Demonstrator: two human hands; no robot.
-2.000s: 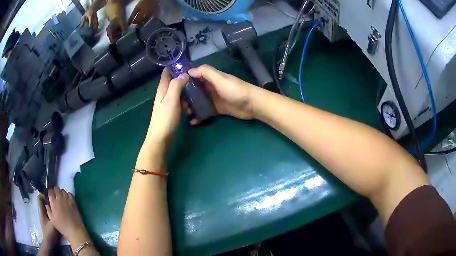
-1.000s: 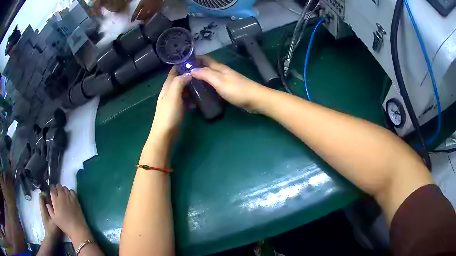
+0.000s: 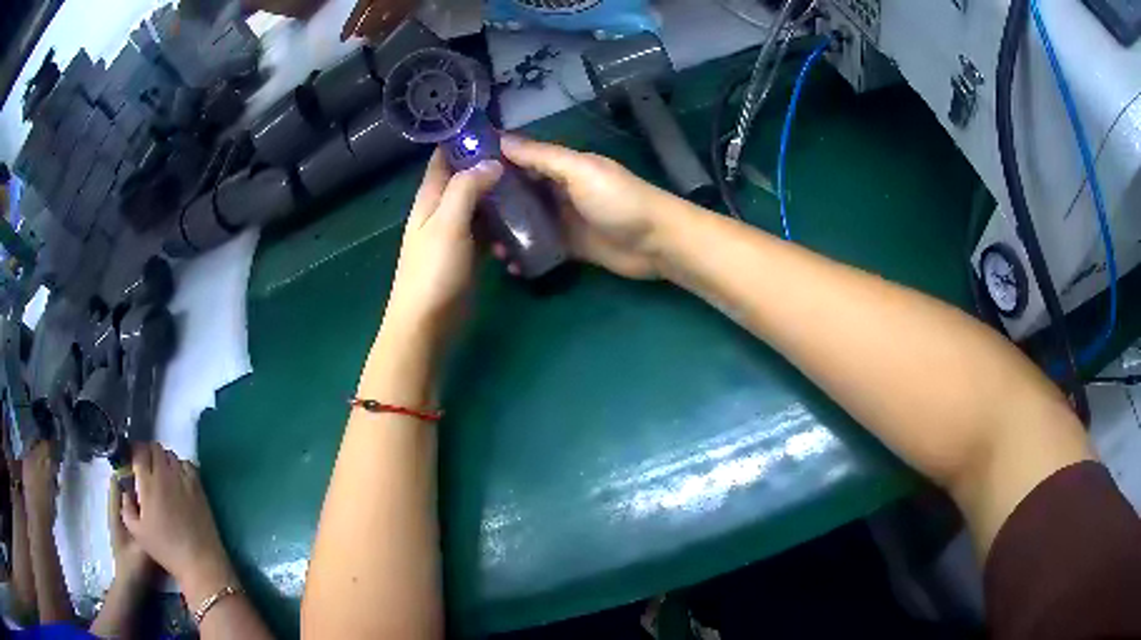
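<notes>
A dark-grey handheld blower unit [image 3: 523, 225] is held over the green mat, its round spoked head up and to the left, its handle slanting down to the right. A small white-violet light glows on the upper handle. My left hand [image 3: 448, 238] holds it from the left, thumb on the handle below the light. My right hand [image 3: 594, 206] holds it from the right, its fingers partly hidden behind the handle. A single grey unit [image 3: 644, 94] lies to the right of my hands.
Grey units [image 3: 263, 200] stand in rows at the far left edge of the green mat [image 3: 601, 375]. Another person's hand [image 3: 175, 513] is at the lower left. Small dark parts [image 3: 536, 65] lie beyond. A blue fan [image 3: 588, 15], hoses and a pale machine [image 3: 932, 88] are farther right.
The view has shifted, so the scene sits slightly higher and farther right. My left thumb has moved down off the light. A co-worker's unit at the lower left now shows its round head.
</notes>
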